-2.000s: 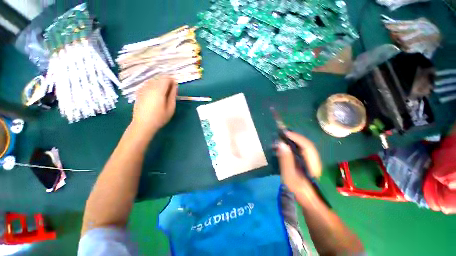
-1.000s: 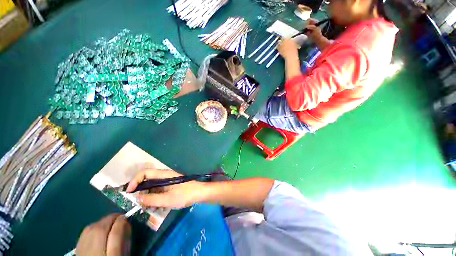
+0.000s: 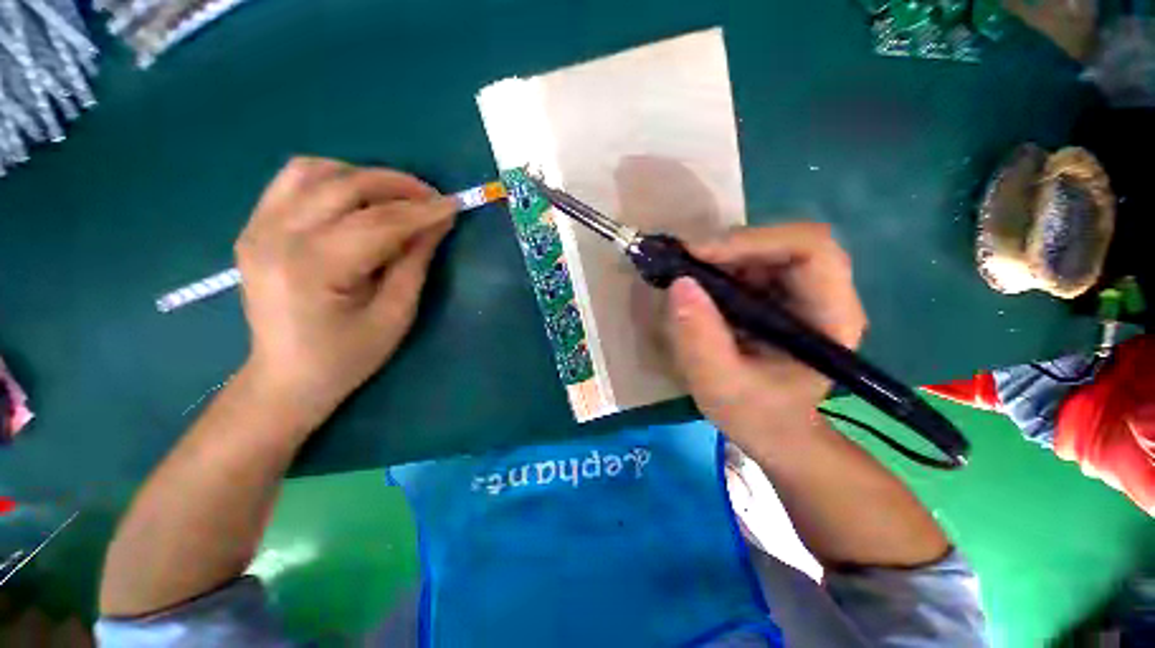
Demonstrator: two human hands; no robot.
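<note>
My left hand pinches a white LED strip that passes under the hand. Its orange end meets the left edge of the green PCB panel, near the panel's top. The panel lies along the left side of the pale work board. My right hand holds the black soldering iron. Its thin tip is at the top of the panel, close to the strip's orange end. Whether the tip touches is too small to tell.
A round tin stands right of the board. Loose green PCB panels lie at the back right. LED strip bundles lie at the back left. A person in red is at the right edge. My blue apron is below the bench edge.
The view has swung back left from the coworker to the board. The strip's orange end now shows against the top of the panel, with the iron tip beside it.
</note>
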